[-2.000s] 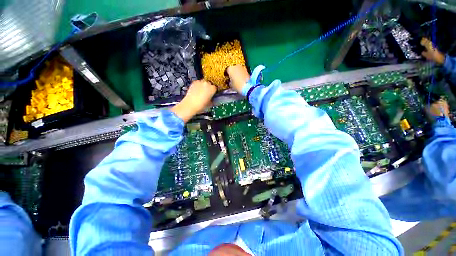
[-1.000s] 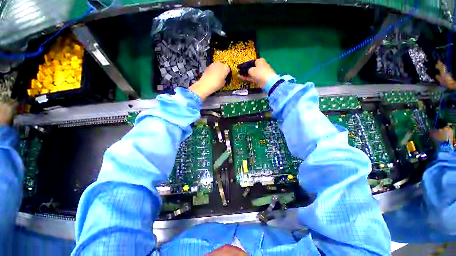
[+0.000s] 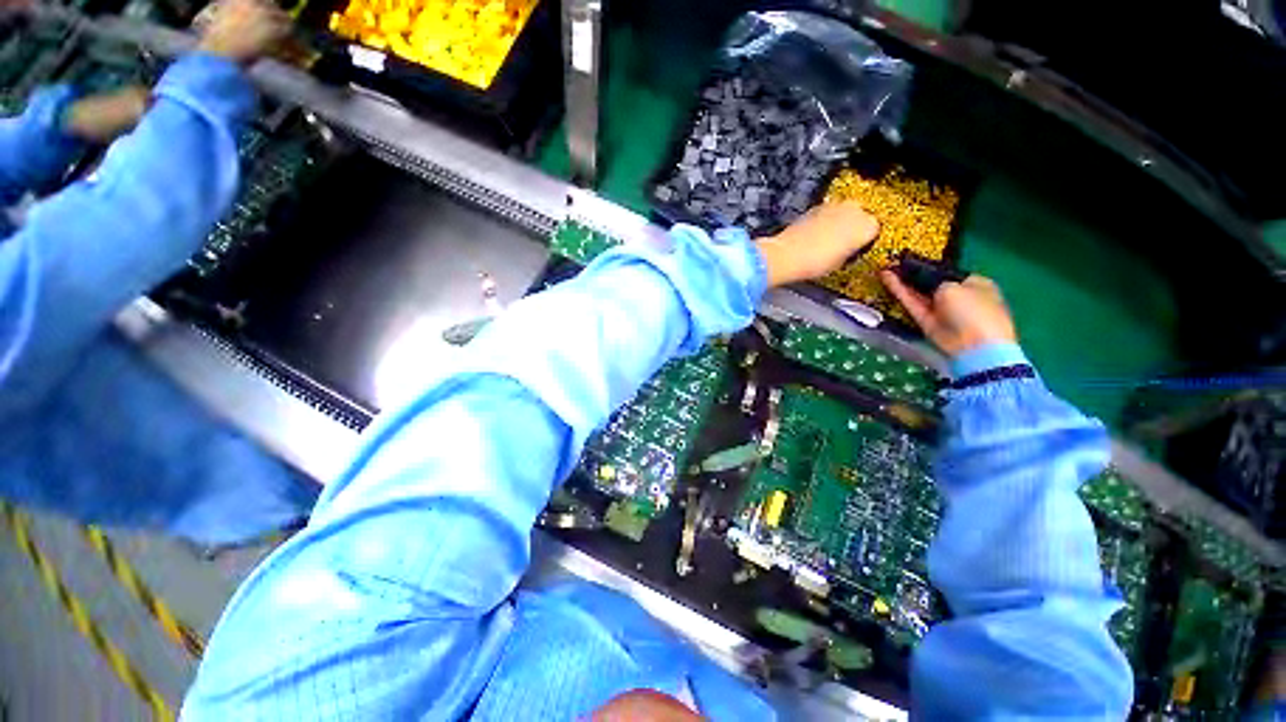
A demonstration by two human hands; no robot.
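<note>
My left hand point(image 3: 821, 240) is at the left side of the yellow parts bin point(image 3: 914, 209), fingers curled down over the small yellow pieces. My right hand point(image 3: 948, 299) is at the bin's front right, black coverings on its fingers, fingers bent toward the pieces. Whether either hand grips a piece cannot be told. The green circuit board point(image 3: 843, 487) lies in a black carrier below my hands, with a yellow block and white parts on it. Another board point(image 3: 660, 423) lies to its left, partly under my left sleeve.
The grey parts bin point(image 3: 748, 153) with clear plastic is left of the yellow one. A larger yellow-orange parts bin point(image 3: 444, 31) is at the top left. A neighbouring person's sleeve point(image 3: 127, 233) reaches in at left. A narrow green board point(image 3: 860, 370) lies along the metal rail.
The view has swung left and tilted, so bins and boards appear further right and the neighbouring person shows more. Both hands remain at the yellow bin; my right hand is now nearer its front edge.
</note>
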